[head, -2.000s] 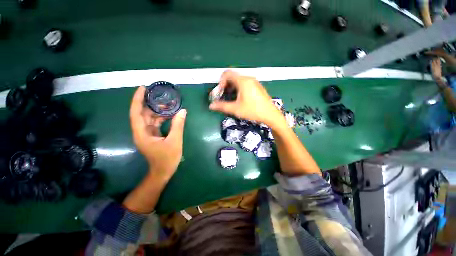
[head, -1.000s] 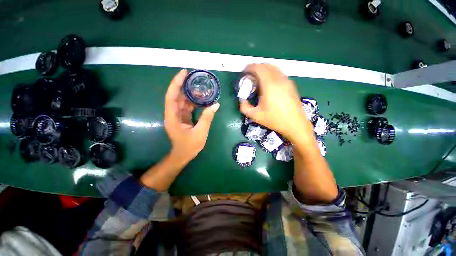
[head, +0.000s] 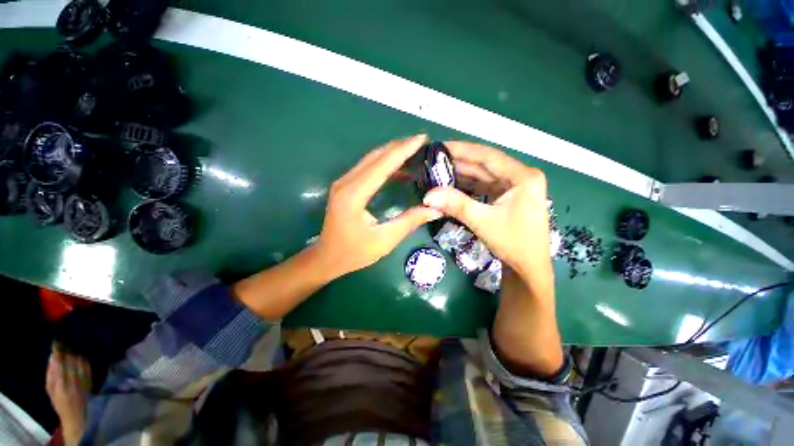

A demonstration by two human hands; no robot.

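Observation:
My left hand (head: pixel 370 205) and my right hand (head: pixel 501 205) meet in front of me. Between their fingertips they hold a black round housing (head: pixel 426 167) and an inner module with a white face (head: pixel 441 168), pressed together and tilted on edge. My fingers partly cover both. A cluster of white-faced inner modules (head: pixel 471 255) lies below my right hand, partly hidden by it. One module (head: pixel 425 268) lies apart to the left of the cluster.
A heap of black housings (head: pixel 157 170) is at the left. Small black bits (head: pixel 579 248) and several black rings (head: pixel 632 225) lie at the right. A white strip (head: pixel 418 103) crosses behind, with units (head: pixel 602 71) beyond. Another person's hand (head: pixel 68 383) is at lower left.
My hands have come together, bringing the housing and the inner module into contact. They were apart before. The view has shifted and tilted.

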